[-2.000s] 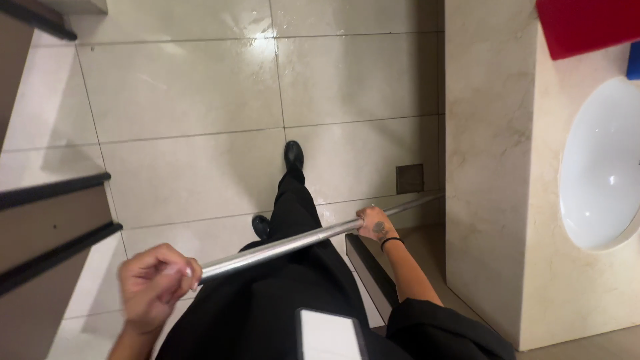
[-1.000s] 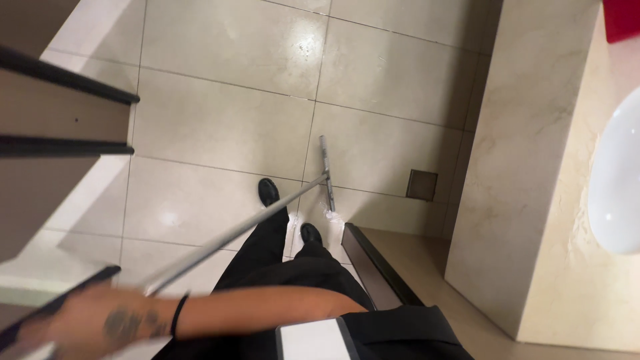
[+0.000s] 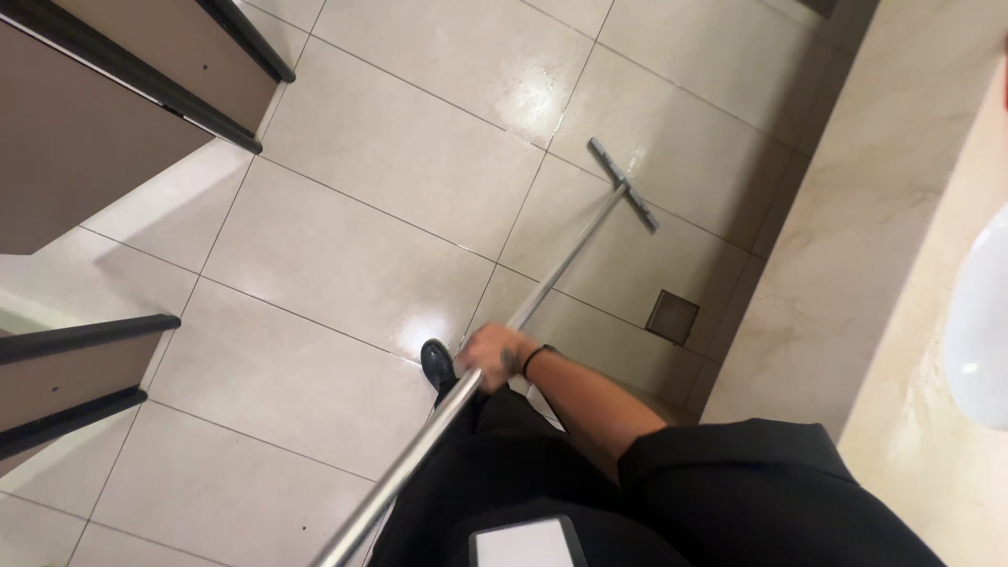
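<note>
My right hand (image 3: 494, 357), with a dark band at the wrist, is closed around the metal pole (image 3: 421, 449) of a floor squeegee. Up and to the right, the squeegee's long narrow head (image 3: 623, 184) rests on the pale floor tiles, set crosswise to the pole. The near end of the pole runs out of the frame at the bottom. My left hand is out of view.
A square floor drain (image 3: 672, 316) lies right of the pole. Along the right side stands a marble counter (image 3: 858, 236) with a white basin (image 3: 980, 331). Cubicle partitions (image 3: 94, 335) with dark edges jut in from the left. The floor (image 3: 378, 189) shines wetly in spots.
The squeegee head has moved away from my feet to a spot beyond the floor drain. My right hand has come from the lower left to the middle of the pole. My left hand, seen two seconds ago, is out of view.
</note>
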